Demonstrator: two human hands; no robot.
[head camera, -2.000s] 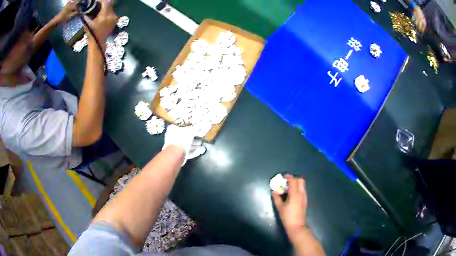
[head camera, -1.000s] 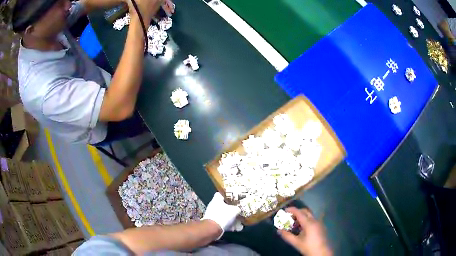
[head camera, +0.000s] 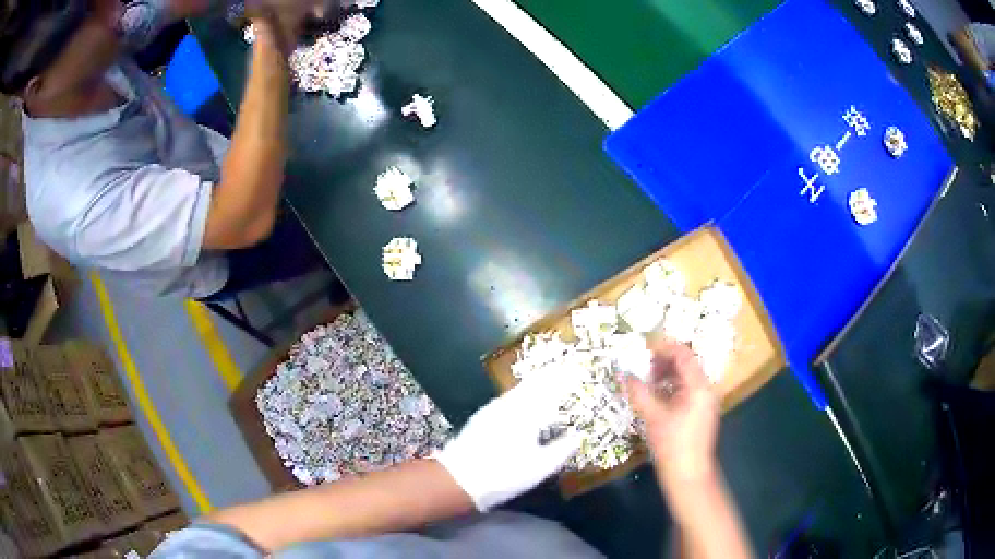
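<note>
A shallow cardboard tray (head camera: 753, 317) holds a heap of white lobed plastic sub-assemblies (head camera: 655, 295) and stands tilted near the bench's front edge. My left hand (head camera: 507, 437), in a white glove, lies over the tray's near left side with its fingers at the parts; whether it grips one is hidden. My right hand (head camera: 682, 409), bare and blurred, is over the middle of the heap with fingertips among the parts; its hold is unclear. Two more sub-assemblies (head camera: 400, 259) and a smaller white piece (head camera: 419, 109) lie on the dark green bench left of the tray.
A carton full of small parts (head camera: 344, 404) stands below the bench edge. A co-worker (head camera: 120, 197) sits at the left beside a white parts cluster (head camera: 327, 63). A blue sheet (head camera: 753, 164) with two sub-assemblies lies behind the tray. Brass-coloured pieces (head camera: 951, 104) lie far right.
My left hand has moved from the tray's near corner onto the parts. My right hand, which held a sub-assembly outside the tray, is now over the heap. The tray came nearer me earlier.
</note>
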